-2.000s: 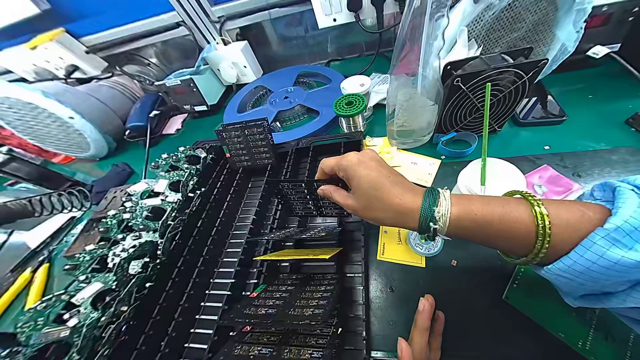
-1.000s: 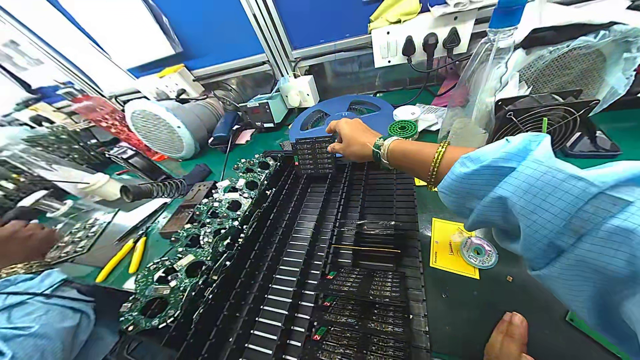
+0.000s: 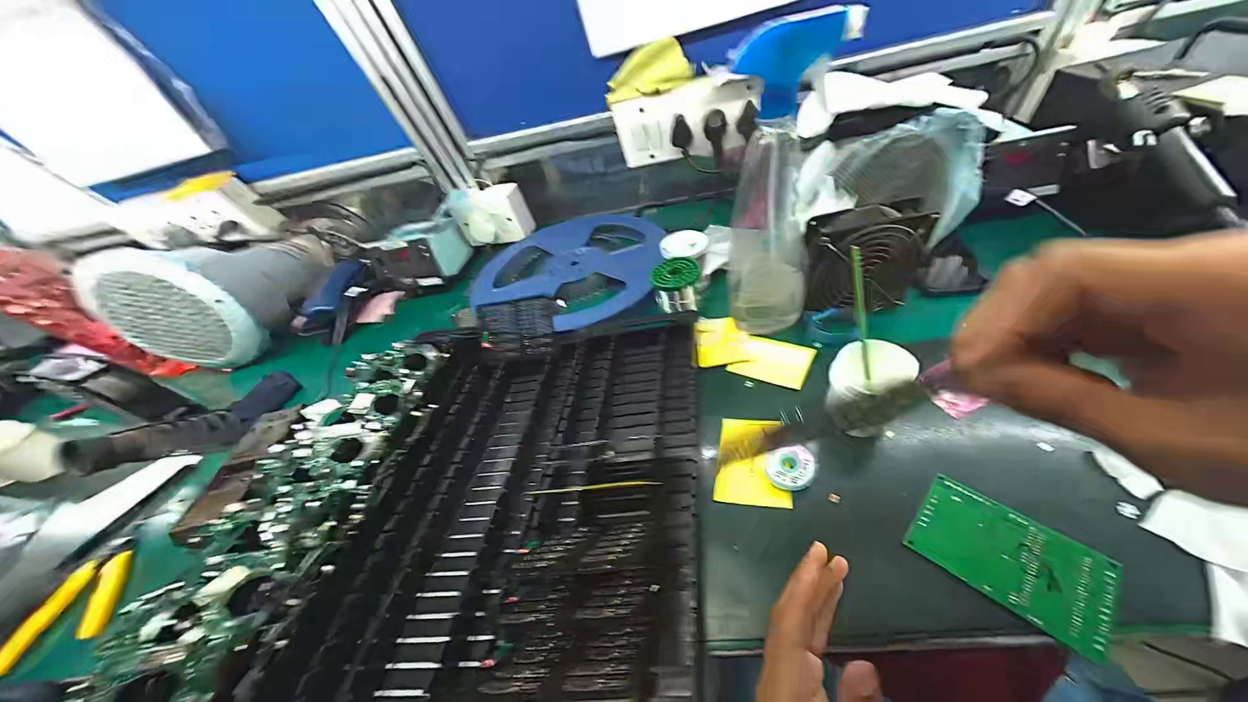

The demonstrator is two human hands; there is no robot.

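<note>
My right hand (image 3: 1111,361), blurred, is closed on what looks like a brush (image 3: 829,419), its tip over a yellow paper (image 3: 756,487) beside a small round spool (image 3: 791,468). The brush crosses in front of a white pot (image 3: 873,375) that holds a green stick. My left hand (image 3: 804,624) shows at the bottom edge, fingers apart and holding nothing visible. Between the hands lies a green circuit board (image 3: 1019,565). Left of them, a black slotted rack (image 3: 634,390) holds small black circuit boards (image 3: 585,595) in its near part and one board (image 3: 519,327) at its far end.
Populated green boards (image 3: 341,448) line the rack's left side, with yellow-handled pliers (image 3: 102,595) beyond. Behind the rack stand a blue reel (image 3: 575,268), a solder spool (image 3: 676,283), a clear plastic bottle (image 3: 767,234) and a black fan (image 3: 871,258).
My right hand has moved from the rack's far end to the right and now holds the brush-like tool. It has let go of the black board, which stands at the far end. The view has shifted right.
</note>
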